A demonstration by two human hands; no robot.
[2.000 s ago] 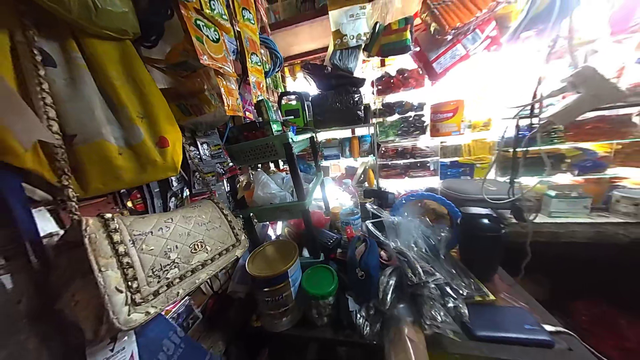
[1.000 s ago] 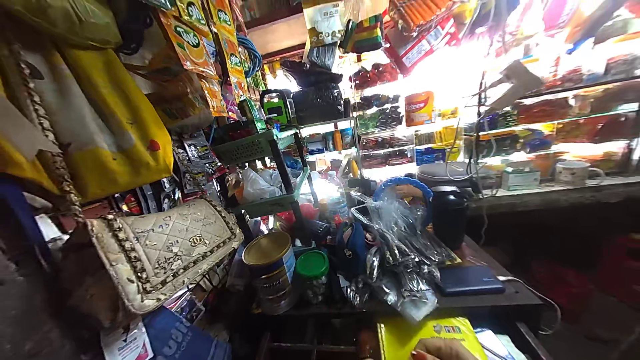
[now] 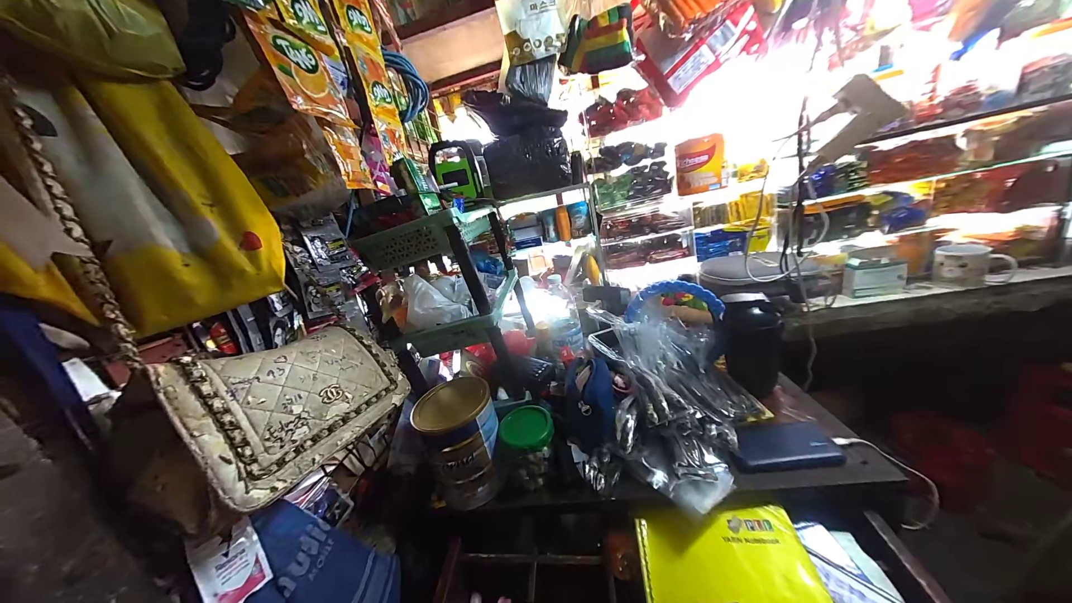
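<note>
Neither of my hands is plainly in view. Two small pinkish tips show at the bottom edge over the open drawer [image 3: 533, 559]; too little shows to tell whether they are fingertips, or of which hand. A yellow notebook [image 3: 729, 557] lies at the drawer's right part, beside some papers [image 3: 846, 557]. On the dark table [image 3: 871, 481] above it are a blue power bank or phone [image 3: 787, 446] with a white cable, clear plastic packs of spoons or similar metal items [image 3: 670, 402], a dark blue pouch [image 3: 589, 402], a green-lidded jar [image 3: 526, 431] and a gold-lidded tin [image 3: 456, 440].
A worn quilted handbag [image 3: 293, 402] hangs at the left, above a blue bag [image 3: 322, 557]. Behind the table stand a green plastic rack [image 3: 410, 239], a black canister [image 3: 751, 343] and a blue braided handle [image 3: 674, 289]. A mug [image 3: 963, 264] is on the right ledge.
One second ago a hand was on the yellow notebook; it is gone from there. The open drawer and notebook, unseen two seconds ago, now show below the table.
</note>
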